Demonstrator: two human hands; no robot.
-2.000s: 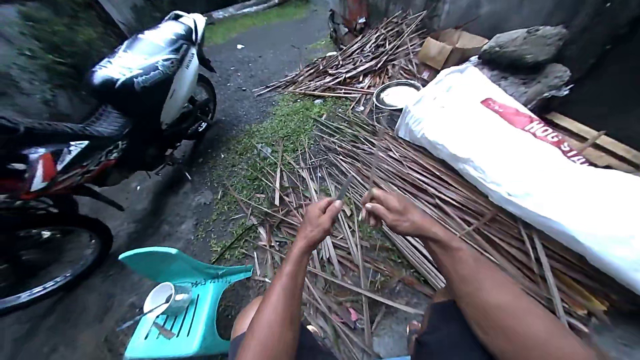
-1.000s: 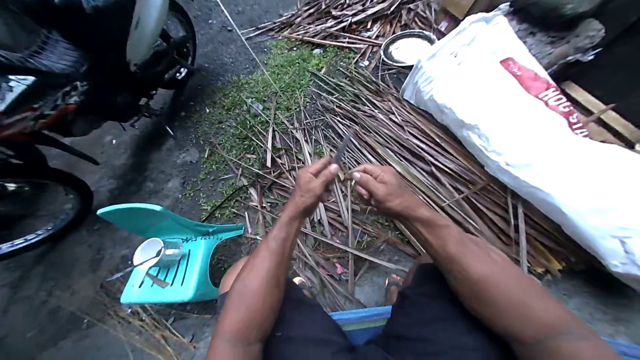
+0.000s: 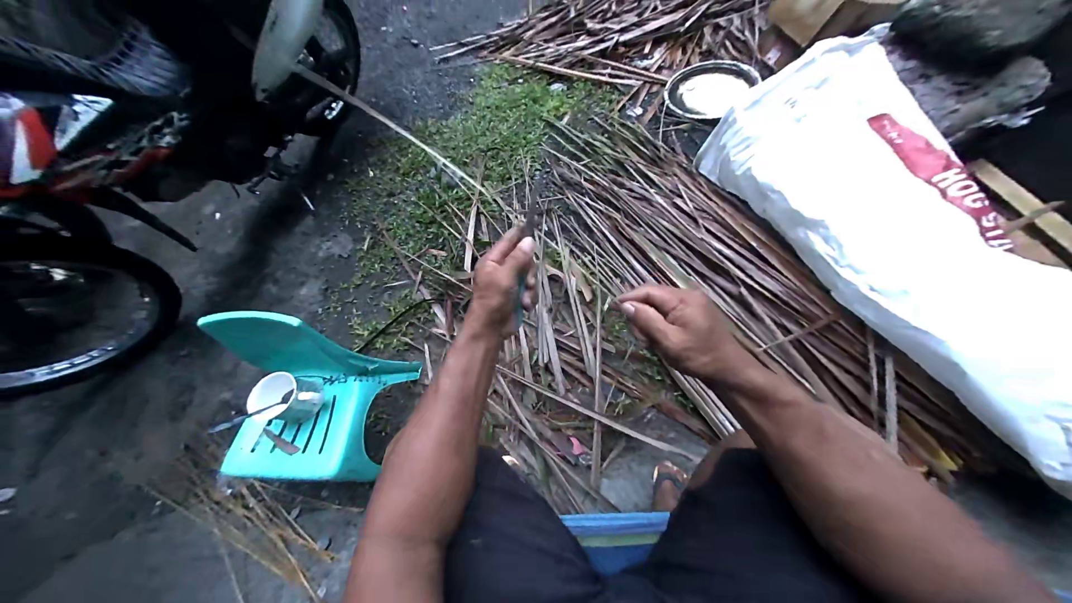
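Observation:
My left hand (image 3: pixel 505 280) is closed around the handle of a knife (image 3: pixel 531 205), its dark narrow blade pointing away from me. A long thin leaf strip (image 3: pixel 402 134) reaches from near that hand toward the motorcycle; whether the hand holds it cannot be told. To the right, apart from the knife, my right hand (image 3: pixel 674 327) has thumb and forefinger pinched together, and anything between them is too small to make out. Long dry palm leaves (image 3: pixel 670 234) lie in a pile beyond and beside both hands, with loose strips (image 3: pixel 548 335) under them.
A small green plastic chair (image 3: pixel 335 419) at the left holds a white cup (image 3: pixel 271 395) and a clear container. Thin sticks (image 3: pixel 251 519) lie beside it. A motorcycle (image 3: pixel 167 151) stands at the upper left. A white sack (image 3: pixel 854 184) and a metal basin (image 3: pixel 712 90) are at the right.
My hands, close together before, are now farther apart, the right one moved rightward. The thin strip lies at a different angle than a second ago. The view has shifted somewhat.

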